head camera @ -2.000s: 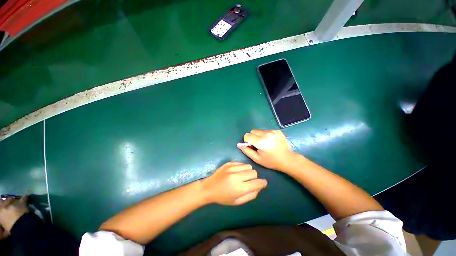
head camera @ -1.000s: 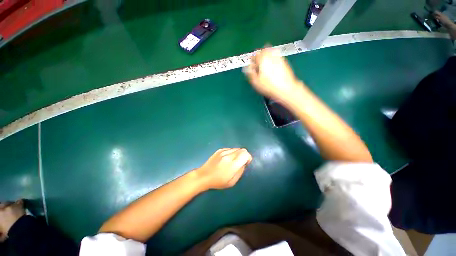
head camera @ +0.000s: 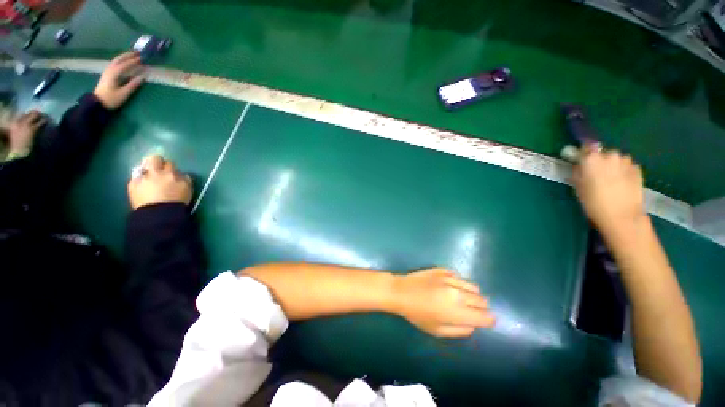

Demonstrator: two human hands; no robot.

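My right hand [head camera: 610,184] reaches over the pale edge strip at the right. A small white piece [head camera: 569,153] is at its fingertips. A dark handheld unit [head camera: 579,125] lies on the green belt with its near end at the fingers; blur hides whether they grip it. My left hand [head camera: 447,304] rests loosely curled on the green table, with nothing visible in it. Another dark unit with a white patch [head camera: 477,87] lies on the belt, left of my right hand.
A black smartphone [head camera: 600,290] lies partly under my right forearm. The whitish strip [head camera: 381,127] separates table and belt. At left, a person in dark sleeves has one hand [head camera: 159,184] on the table and another [head camera: 119,82] by a unit [head camera: 151,46].
The view has swung left. My right hand has moved from above the smartphone across the strip to a unit on the belt. My left hand stays curled on the table.
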